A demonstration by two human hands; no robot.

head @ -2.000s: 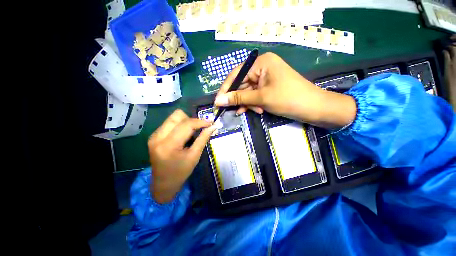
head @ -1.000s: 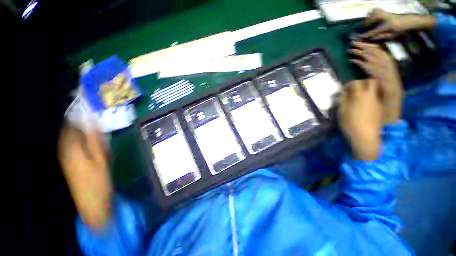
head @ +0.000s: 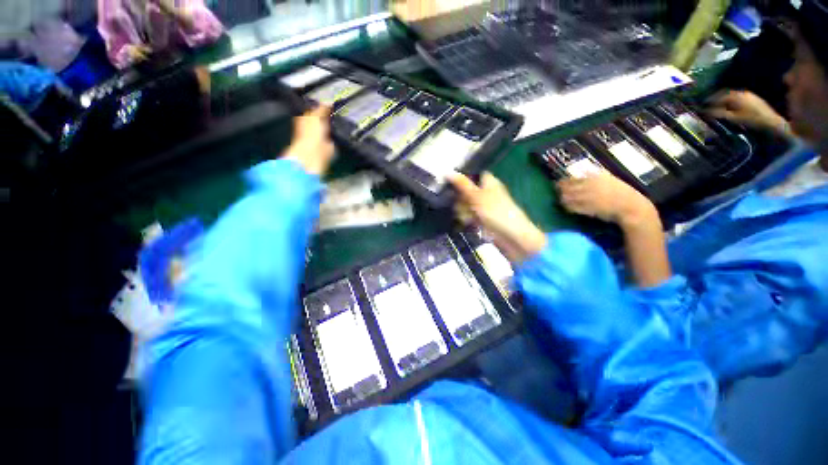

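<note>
My left hand (head: 311,142) grips the left end of a black foam tray (head: 501,130) with several phone mid-frame assemblies (head: 447,153). My right hand (head: 495,215) grips the same tray at its near right corner. This tray is tilted and appears raised above the bench. A second foam tray (head: 404,381) lies nearer to me, with a row of phone assemblies (head: 396,318); its left part is partly hidden by my left sleeve and its right end by my right arm. No tweezers can be made out.
A blue parts bin (head: 162,259) and liner strips (head: 136,313) are at left. Release liner strips (head: 368,207) lie behind the near tray. At right, another worker's hands (head: 604,198) are at another phone tray (head: 667,191). Stacked clear trays (head: 536,54) stand at the back.
The view has swung up and right. Both hands have moved from either side of the near tray to a second tray beyond it and taken hold of it. The tweezers seen earlier no longer show.
</note>
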